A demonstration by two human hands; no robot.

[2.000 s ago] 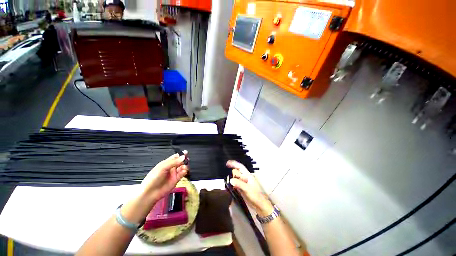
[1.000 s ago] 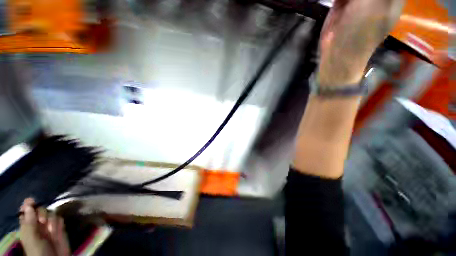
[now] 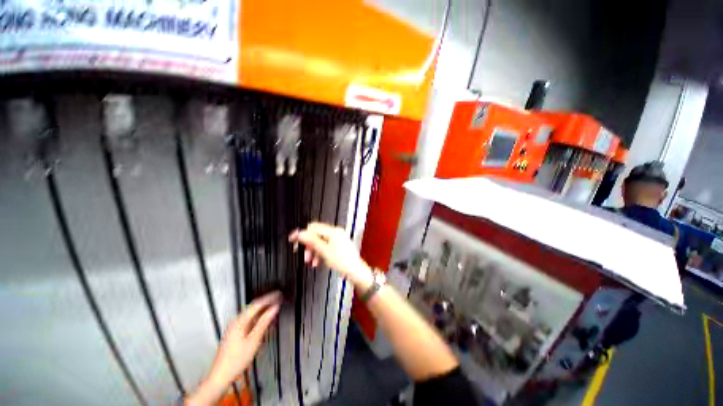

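Long black straps hang down from a row of silver clips under the orange hood. They hang apart on the left and close together in the middle. My left hand is low in front of the close straps, its fingers pointing up at them. My right hand is higher and further right, its fingertips curled at the straps below the clips. Blur hides whether either hand grips a strap.
The orange hood is above the clips. At the right are a white-topped stand with cluttered contents below, another orange machine behind it, and a person in dark clothes. Yellow lines mark the grey floor.
The view has turned right, from the table and control box to the hanging straps. My right hand has come down from beside the hood; my left hand has left the table for the straps.
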